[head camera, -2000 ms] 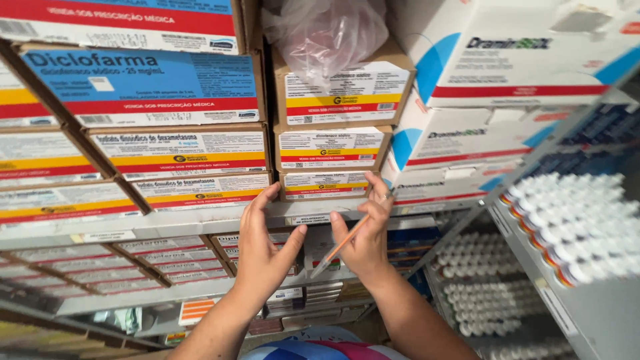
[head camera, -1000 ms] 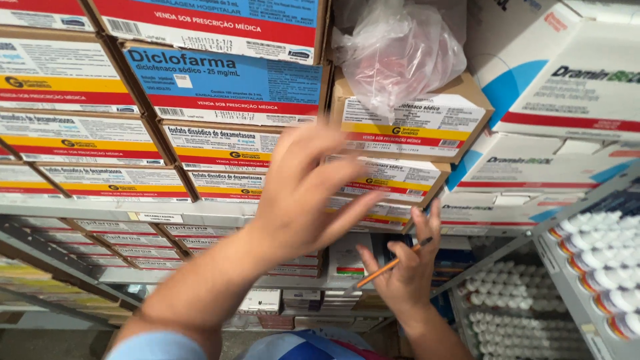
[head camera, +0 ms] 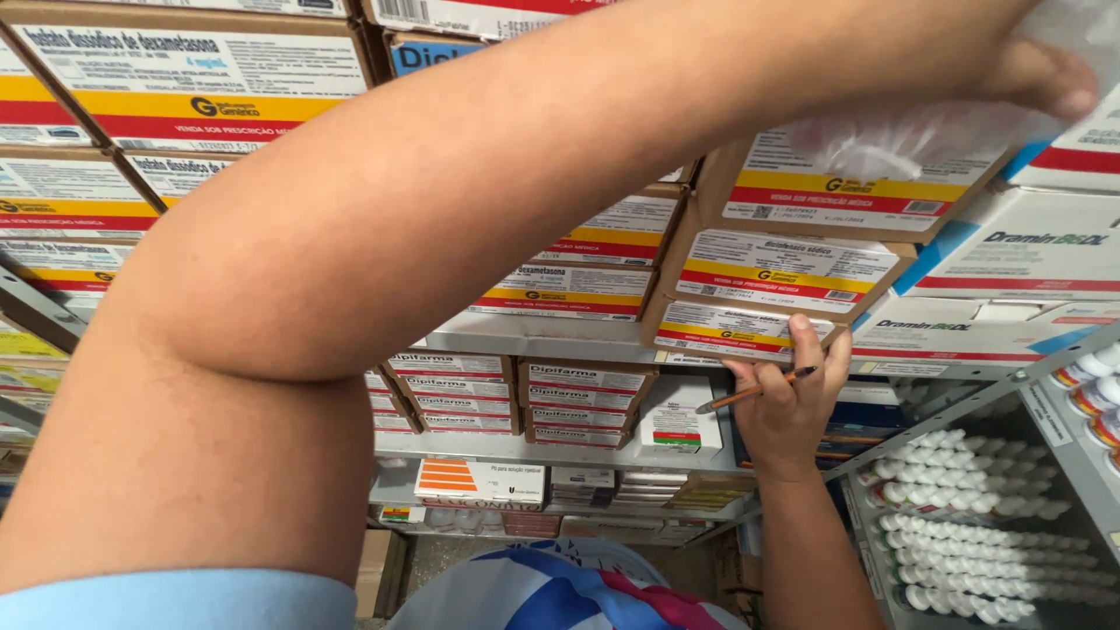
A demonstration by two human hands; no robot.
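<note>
My left arm crosses the view, and my left hand [head camera: 1041,77] reaches the clear plastic bag [head camera: 927,136] at the upper right, its fingertips bent against the plastic. The bag lies over the top diclofenac carton [head camera: 840,188] of a stack of three. My right hand [head camera: 792,398] holds a pen or pencil [head camera: 757,391] with an orange-brown barrel between thumb and fingers. Its raised fingertips touch the front of the bottom diclofenac carton [head camera: 739,331], at the shelf edge. The middle carton [head camera: 783,269] sits between the other two. Part of my left hand is cut off by the frame's edge.
Dexamethasone cartons [head camera: 192,74] are stacked at the left, Dramin boxes [head camera: 1006,249] at the right. Under the metal shelf edge [head camera: 542,341] stand Dipifarma boxes [head camera: 569,402] and a white box [head camera: 678,420]. Rows of white-capped bottles [head camera: 980,525] fill a side shelf at the lower right.
My left hand has moved from in front of the cartons up and right to the plastic bag. My right hand stays by the bottom carton with the pen or pencil. The view has shifted.
</note>
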